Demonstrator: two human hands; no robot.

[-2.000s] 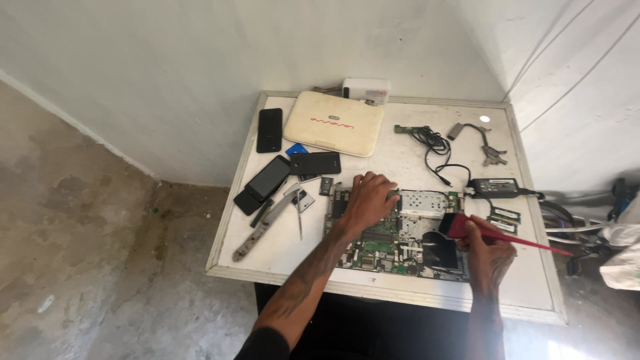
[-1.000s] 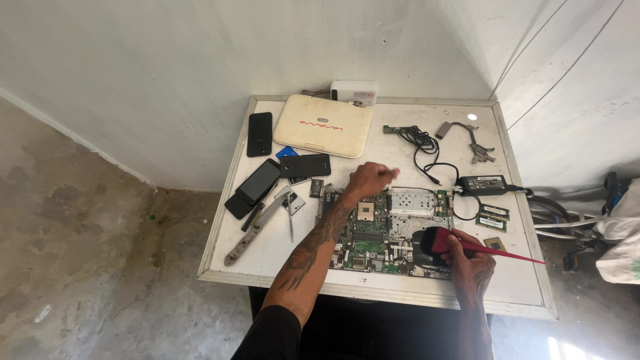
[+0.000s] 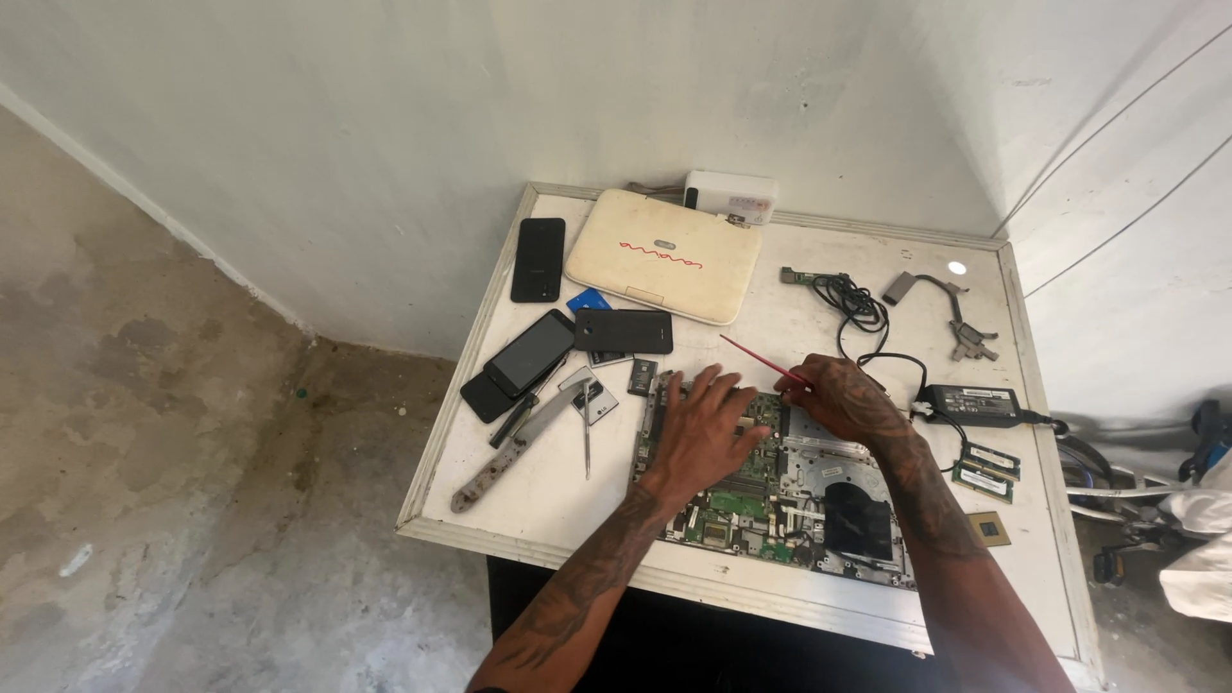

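Note:
An opened laptop base with a green circuit board [image 3: 741, 502] lies near the table's front edge. My left hand [image 3: 701, 428] rests over its upper left part, fingers spread, with nothing gripped. My right hand [image 3: 842, 399] is at the board's upper edge, closed around a brush with a thin red handle [image 3: 756, 358] that points up and left; its head is hidden by the hand. A black part [image 3: 859, 522] sits in the right of the base. Two memory modules [image 3: 991, 460] and a processor chip [image 3: 988, 528] lie right of the base.
On the white table [image 3: 553, 525] are a cream portable player or small laptop [image 3: 664, 252], several phones [image 3: 537, 260], a large knife [image 3: 500, 470], a slim metal tool [image 3: 587, 443], phone batteries [image 3: 589, 393], a coiled cable [image 3: 852, 298], a metal heat sink [image 3: 967, 337] and a black power adapter [image 3: 972, 404].
My right hand has moved from the right side of the base to its upper edge, and the red handle now points left. My left hand has come back down over the board's left part.

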